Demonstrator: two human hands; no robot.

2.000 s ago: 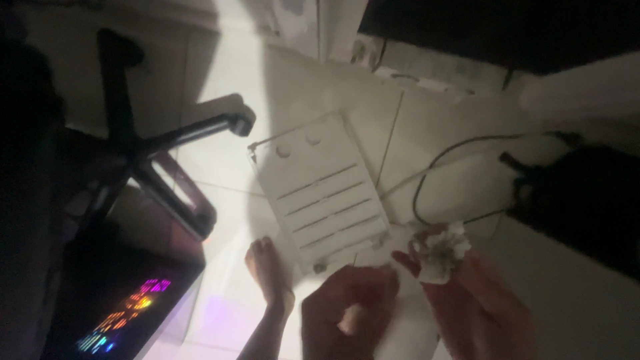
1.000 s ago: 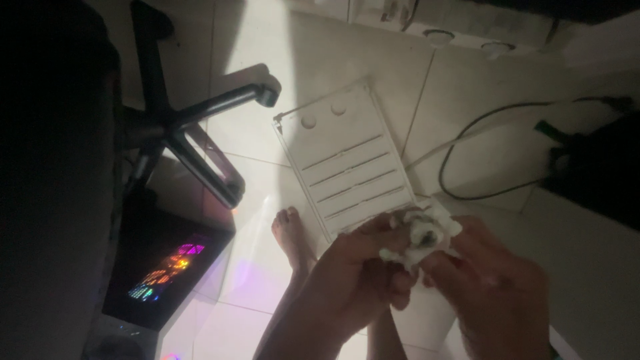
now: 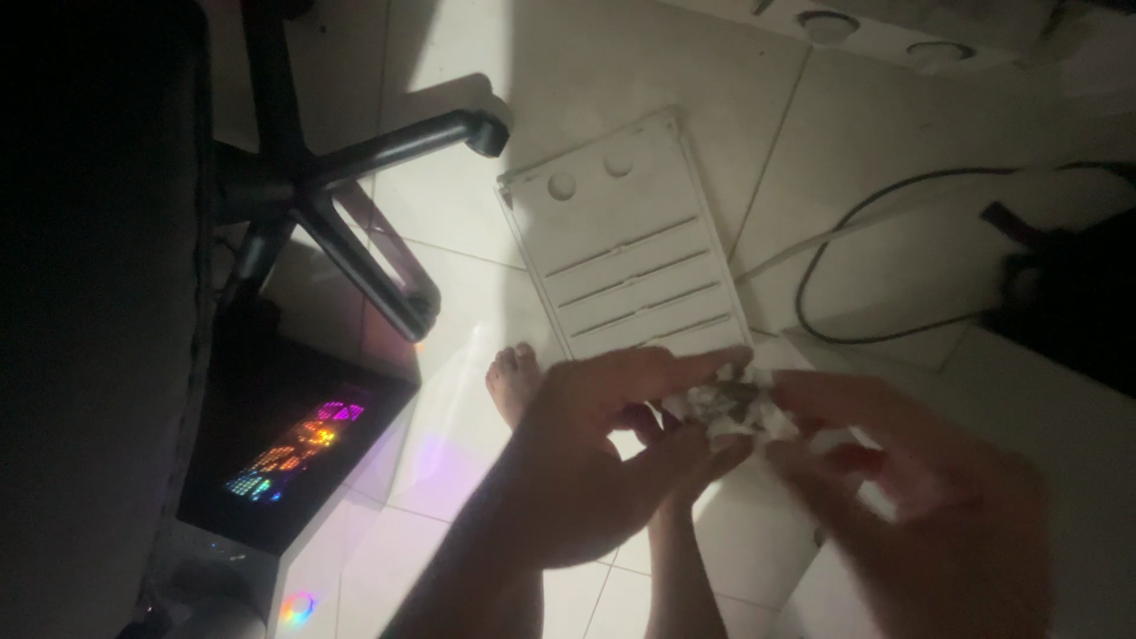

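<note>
A crumpled piece of white paper or tissue [image 3: 738,406] is held between my two hands in the head view, with something darker in its middle that is too blurred to name. My left hand [image 3: 612,444] pinches its left side between fingers and thumb. From the right, my right hand [image 3: 896,479] grips the other side, blurred. Below and beyond the hands, a pale flat panel [image 3: 621,222] with several slots and two round marks lies on the tiled floor; my left hand hides its near end.
At left are a black chair base [image 3: 390,151] and a dark computer case [image 3: 311,444] with coloured lights. A black cable [image 3: 821,240] loops on the floor at right near a dark object [image 3: 1074,284]. A bare foot [image 3: 515,377] stands beside the panel.
Two seconds ago only my right hand held the white crumpled piece, with my left hand apart from it. Both hands now hold it. The view has shifted.
</note>
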